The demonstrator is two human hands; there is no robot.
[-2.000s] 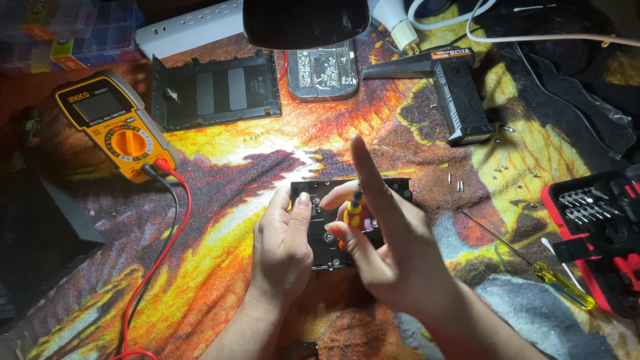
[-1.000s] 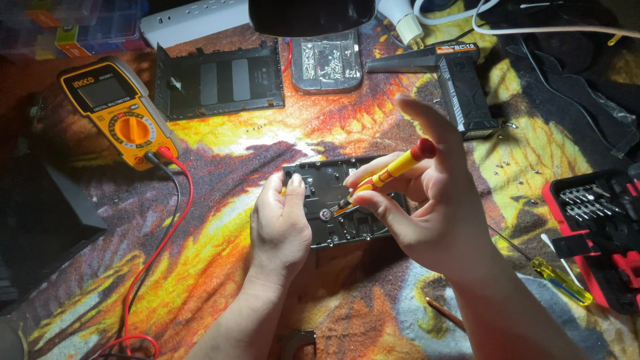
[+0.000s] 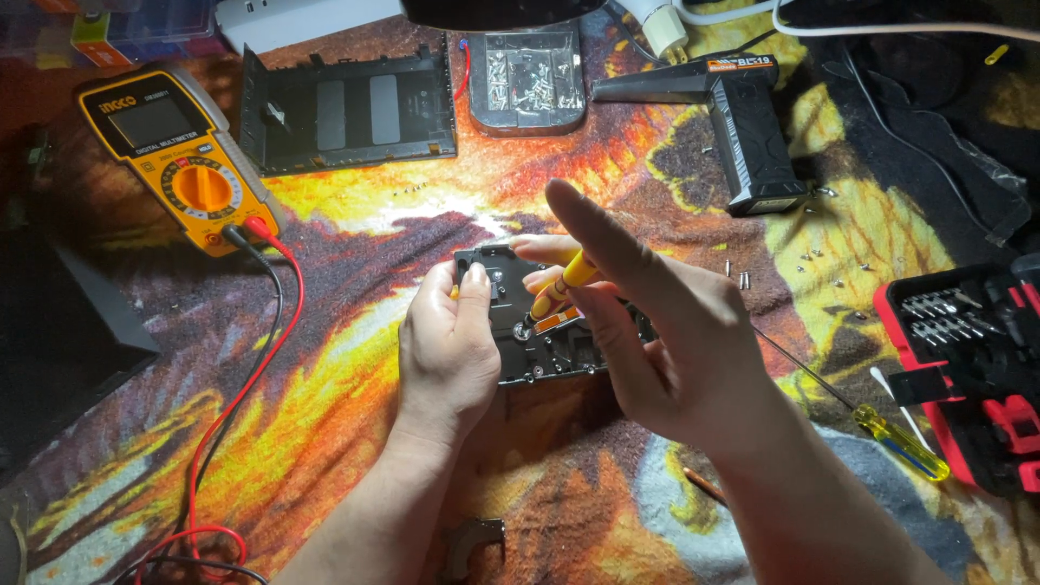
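A black plastic device housing (image 3: 520,357) with metal screw posts lies at the middle of the cloth. My left hand (image 3: 451,349) grips its left side, thumb on top and fingers around the edge. My right hand (image 3: 658,325) holds a small yellow and red screwdriver (image 3: 561,288) between thumb and fingers, index finger raised. The driver leans over the housing, its tip at a round metal fitting (image 3: 522,331). An orange strip (image 3: 559,320) shows beside the tip. My right hand hides the housing's right part.
A digital multimeter (image 3: 183,158) with red and black leads lies left. Behind are a black plastic cover (image 3: 357,110), a screw tray (image 3: 526,81) and a black tool (image 3: 751,134). Loose screws (image 3: 743,280), a yellow-handled screwdriver (image 3: 902,443) and a red-black bit case (image 3: 959,366) lie right.
The screwdriver stood out above my right hand one second ago; now its upper end is behind my raised index finger. My left hand has kept its hold on the housing.
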